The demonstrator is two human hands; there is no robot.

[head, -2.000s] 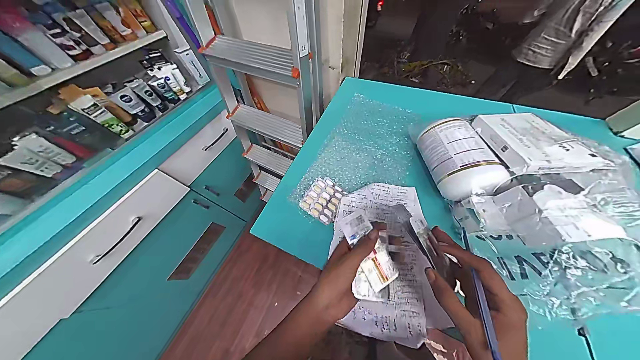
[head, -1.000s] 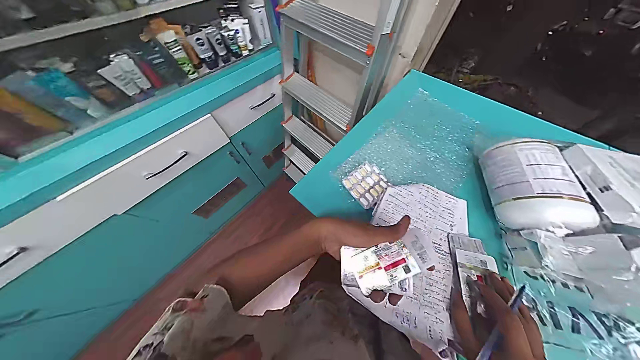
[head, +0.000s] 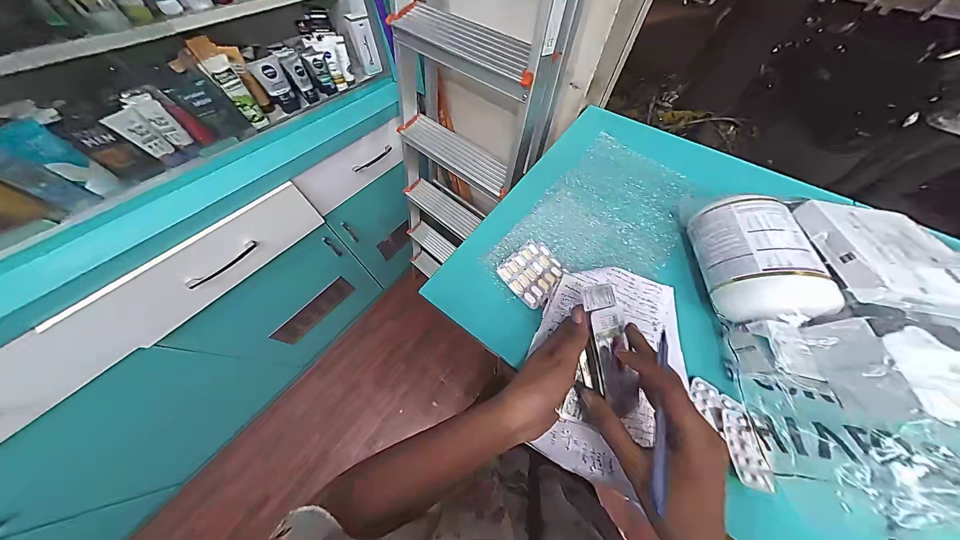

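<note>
Over a handwritten paper sheet (head: 652, 300), my left hand (head: 551, 375) and my right hand (head: 667, 420) meet around a small stack of flat medicine packs (head: 619, 371). A small packet (head: 598, 297) sticks out above the stack, its writing too blurred to tell. A blue pen (head: 661, 435) rests along my right hand, its tip pointing away from me. Beyond the sheet's left corner lies a blister pack of pale tablets (head: 529, 274). More blister packs (head: 739, 435) lie to the right of my right hand.
Bubble wrap (head: 600, 202) lies on the teal tabletop (head: 480, 300). At right are a white plastic tub (head: 765, 259), a white box (head: 885, 251) and a clear plastic bag (head: 825, 420). An aluminium stepladder (head: 457, 150) stands behind the table, beside drawers (head: 225, 262) and shelved tubes (head: 274, 82).
My hands, apart one second ago, have come together on the packs. Blister packs now show on the table to the right of my right hand.
</note>
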